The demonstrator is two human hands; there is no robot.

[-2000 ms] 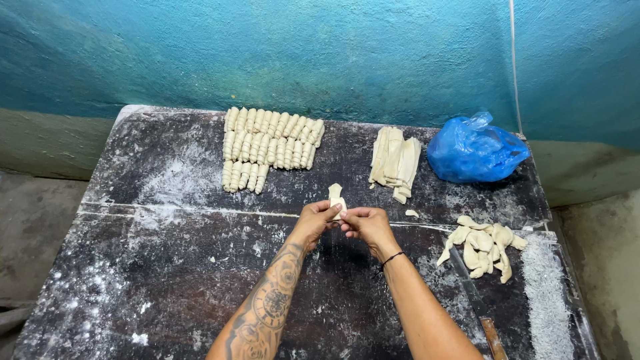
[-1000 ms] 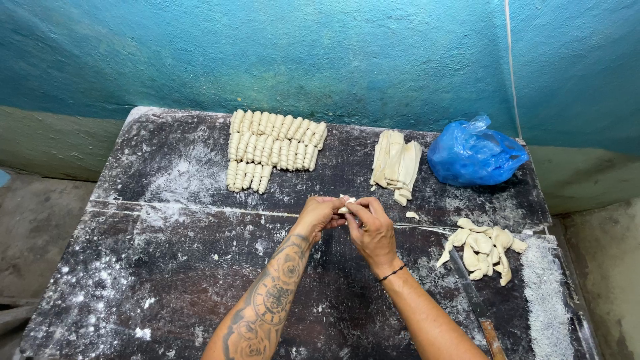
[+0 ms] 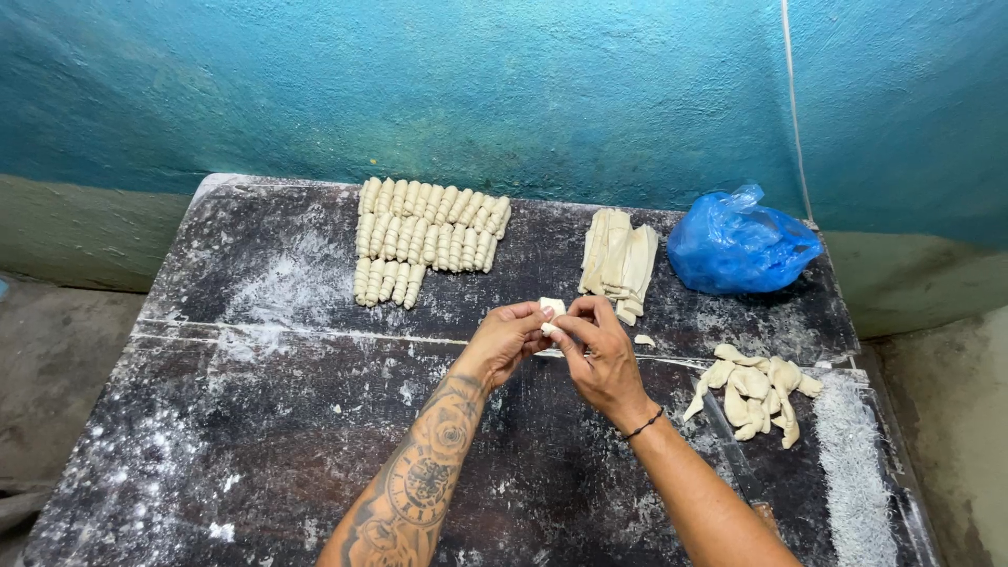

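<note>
Between my left hand (image 3: 512,339) and my right hand (image 3: 602,358), a small piece of dough (image 3: 552,308) is pinched in the fingertips of both, above the middle of the dark table. Part of it is hidden by the fingers. Rolled dough pieces (image 3: 433,224) lie side by side in three rows at the back left. Flat dough strips (image 3: 620,256) lie stacked beyond my right hand. A loose heap of dough pieces (image 3: 752,390) rests at the right, and a small dough scrap (image 3: 644,340) lies just right of my right hand.
A blue plastic bag (image 3: 740,244) stands at the back right of the floured table (image 3: 276,441). A long blade (image 3: 724,441) lies partly behind my right forearm. A band of white flour (image 3: 854,472) runs along the right side. The blue wall (image 3: 472,94) borders the back edge.
The dough piece hung flat between my fingertips two seconds ago; now it is folded or rolled up and mostly covered by my fingers. The rows, the strips and the bag have not moved.
</note>
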